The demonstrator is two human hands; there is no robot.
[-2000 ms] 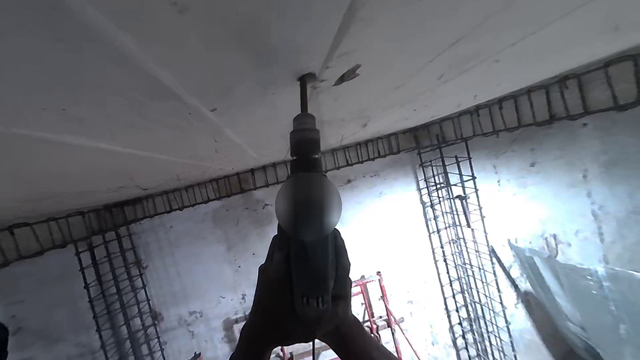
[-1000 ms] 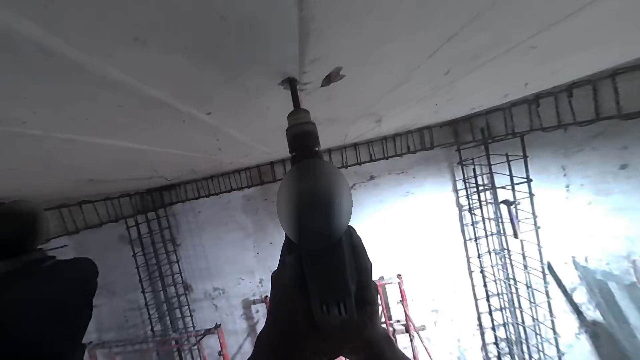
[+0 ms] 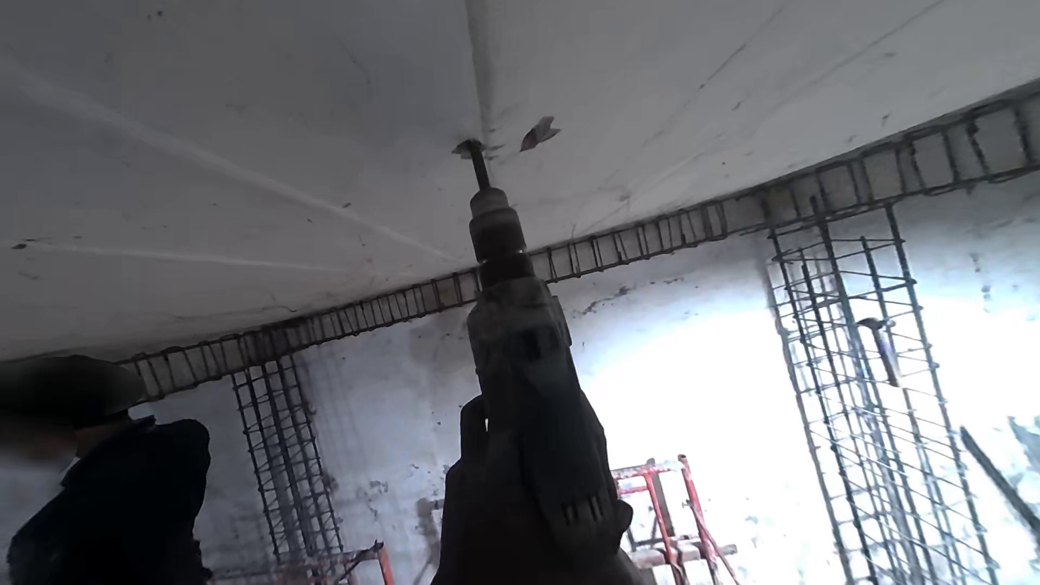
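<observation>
A dark rotary hammer drill (image 3: 528,382) points up at the concrete ceiling. Its drill bit (image 3: 481,169) meets the ceiling at a small chipped hole (image 3: 469,148), and whether the tip is inside is hard to tell. My left hand (image 3: 475,496) grips the tool's lower body from the left. Low on the right side of the body, my right hand (image 3: 621,520) is also closed round it, mostly hidden and in deep shadow. Just right of the hole is another chipped spot (image 3: 539,134) in the ceiling.
A co-worker (image 3: 122,496) in dark clothes and a cap stands at the lower left. Rebar column cages (image 3: 877,390) rise at right and left (image 3: 288,455), below a horizontal rebar cage (image 3: 601,252) along the wall top. Red scaffold frames (image 3: 666,512) stand low behind the drill.
The co-worker, at most a dark sliver at the left edge two seconds ago, now shows head and shoulders. The view has shifted toward the left. My hands stay on the drill, its bit still at the hole.
</observation>
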